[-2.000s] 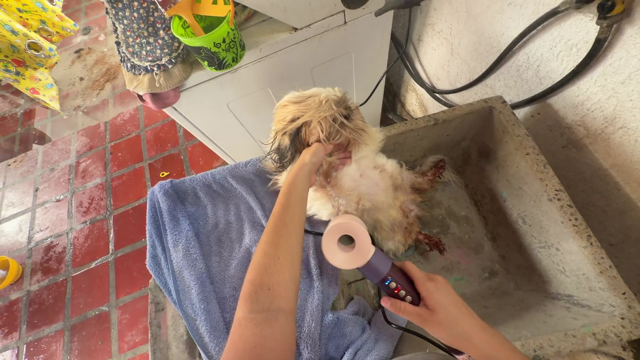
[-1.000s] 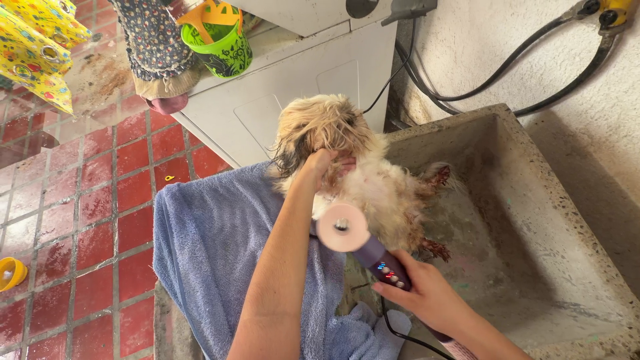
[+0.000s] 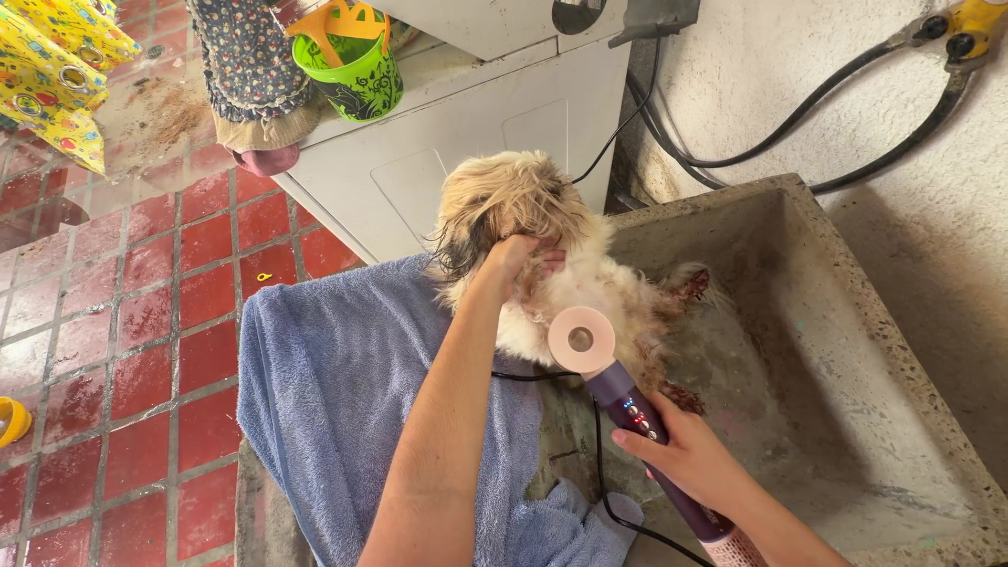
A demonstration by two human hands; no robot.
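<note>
A small long-haired dog (image 3: 583, 260), cream with darker fur on its head and ear, is held on its haunches at the edge of a concrete sink (image 3: 795, 213). My left hand (image 3: 524, 260) grips it around the chest or foreleg, just below the head; the fingers are partly hidden in fur. My right hand (image 3: 693, 453) holds a purple hair dryer (image 3: 630, 409) with a round pink head and small lights on its handle. The dryer's ring stands in front of the dog's belly. A blue towel (image 3: 339, 354) lies under and beside the dog.
Behind the dog stands a white appliance (image 3: 488, 126) with a green bucket (image 3: 354, 79) on top. Black hoses (image 3: 787, 150) run along the rough wall to a yellow fitting (image 3: 972, 31). The dryer's black cord (image 3: 602, 472) crosses the towel. Red floor tiles (image 3: 142, 378) lie at the left.
The dryer has shifted slightly in front of the dog's belly in my right hand. My left hand has kept its hold on the dog.
</note>
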